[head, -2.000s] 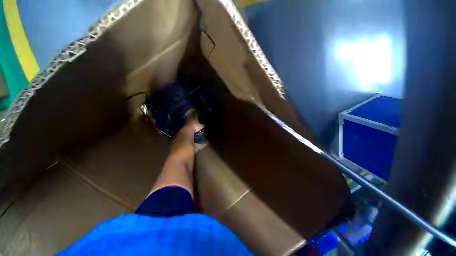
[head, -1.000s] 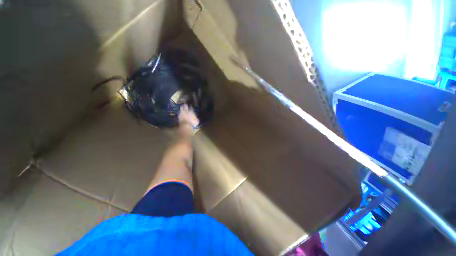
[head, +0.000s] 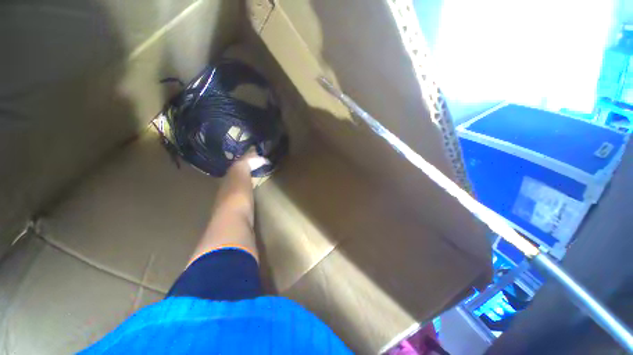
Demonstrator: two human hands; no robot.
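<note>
A coil of glossy black cable (head: 201, 114) lies deep in a large open cardboard box (head: 389, 208). A few cable ends stick out at its left side. One bare forearm in a dark sleeve reaches down into the box from the bottom of the picture; by its place it looks like my left. My left hand (head: 244, 161) is small and is at the near edge of the coil. Its fingers are partly hidden among the cables, so whether they grip is unclear. A small pale patch shows beside it. My right hand is not in view.
The box walls surround the arm. A thin metal rod (head: 576, 288) runs diagonally along the box's right side. Beyond it stands a blue case (head: 541, 152) with pale edges and a white label. Pink material (head: 416, 341) shows below the box at the lower right.
The box and coil show brighter and clearer than in the oldest frame. The view has shifted a little; my hand stays at the coil's near edge, with its fingers less visible now.
</note>
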